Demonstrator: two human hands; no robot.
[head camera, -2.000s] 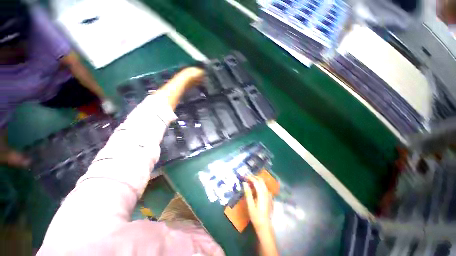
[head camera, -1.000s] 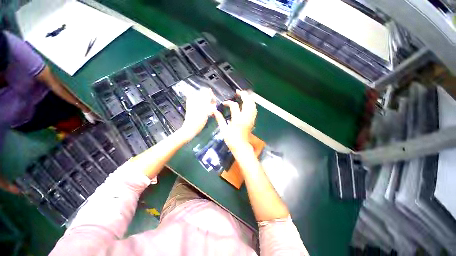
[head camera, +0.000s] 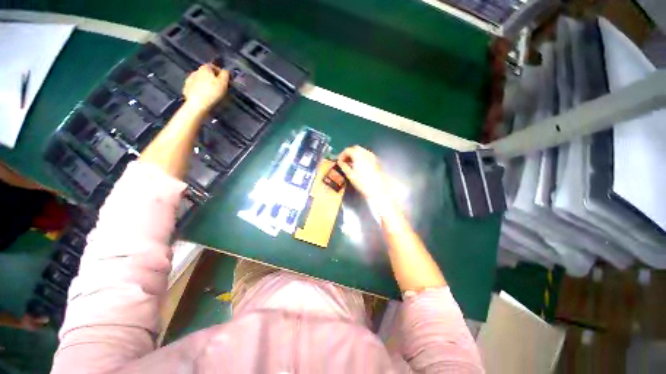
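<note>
My left hand (head camera: 206, 88) is over the far row of a tray (head camera: 250, 152) of dark housings (head camera: 272, 67), fingertips down at a housing; whether they grip it is unclear. My right hand (head camera: 363, 172) is at the upper end of the orange jig (head camera: 318, 216), fingertips beside a small dark square piece (head camera: 334, 177); its grip cannot be made out. Most of the jig's orange face shows, with no full housing on it. A shiny adhesive sheet (head camera: 281, 181) with dark rectangles lies along the jig's left side.
A black ridged block (head camera: 477, 184) stands at the right bench edge, beside stacked wrapped trays (head camera: 566, 168). White paper with dark tweezers (head camera: 24, 89) lies far left. A beige board (head camera: 518, 337) is below right. Another person's hand (head camera: 33, 321) is at the lower left by more housings.
My hands, together over the tray's near edge one second ago, are now apart. My left hand has moved back over the tray, my right to the jig. The view has shifted to the right.
</note>
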